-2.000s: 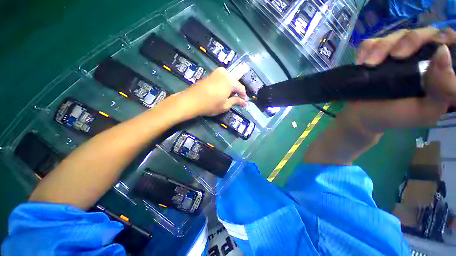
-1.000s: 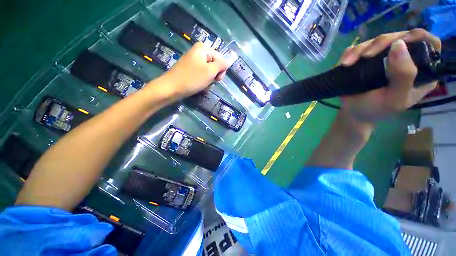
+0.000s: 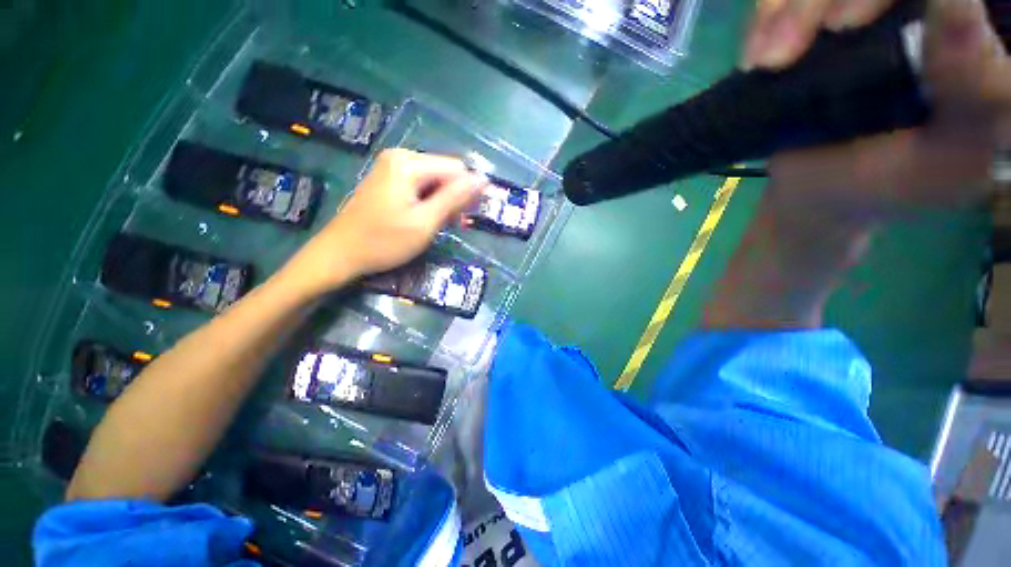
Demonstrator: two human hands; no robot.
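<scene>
The clear blister tray holds several black handheld terminals in two rows, with boards showing at one end. My left hand is over the right row, thumb and forefinger close together at a terminal; whether it pinches anything is too small to tell. It partly hides that terminal and the one below. My right hand, blurred and cut off by the top and right edges, grips the black electric screwdriver. The driver's tip is just right of the terminal's board end, seemingly above it and apart.
A second blister tray is at the top, cut off by the edge. The black cord crosses from the top towards the driver. A yellow line runs on the green floor at the right. Cartons and a pale surface are at the right edge.
The tray appears lower and turned in view. My left hand has shifted down and left in view. The driver's tip, earlier at the end of a terminal, is now to its right.
</scene>
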